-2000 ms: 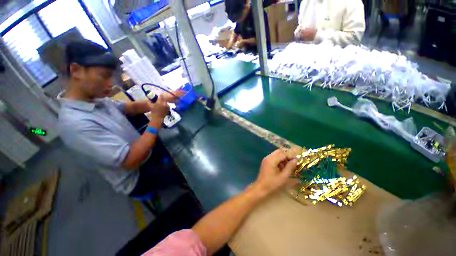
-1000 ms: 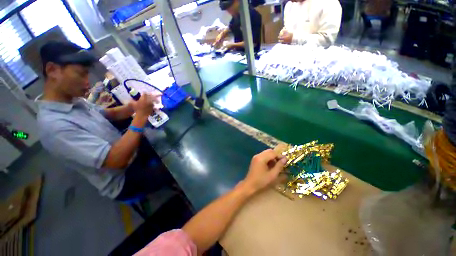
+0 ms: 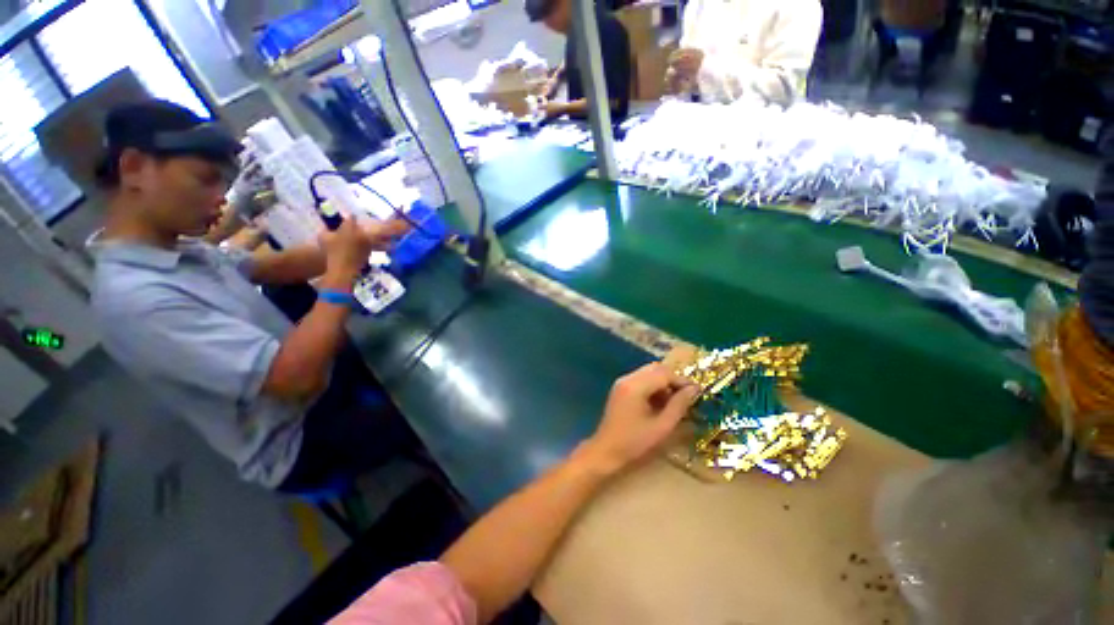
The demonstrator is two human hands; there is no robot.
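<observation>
A pile of brass contact strips (image 3: 782, 444) with green wires (image 3: 743, 401) lies on the cardboard work mat (image 3: 684, 537) at its far left corner. My left hand (image 3: 641, 415) is at the left edge of the pile, with thumb and forefinger pinched at the end of the upper brass strips. How many strips are between the fingers cannot be told. My right hand is not in view.
The cloudy fume hood (image 3: 990, 537) stands at the lower right, below orange tape (image 3: 1081, 379). A bagged white cord (image 3: 941, 287) lies on the green conveyor belt (image 3: 782, 281). A worker (image 3: 208, 293) sits at the left. White cords (image 3: 831, 159) are heaped beyond the belt.
The view has swung to the right, then steadied. My left hand stays at the strip pile. The bagged cord on the belt has shifted to the right relative to the pile.
</observation>
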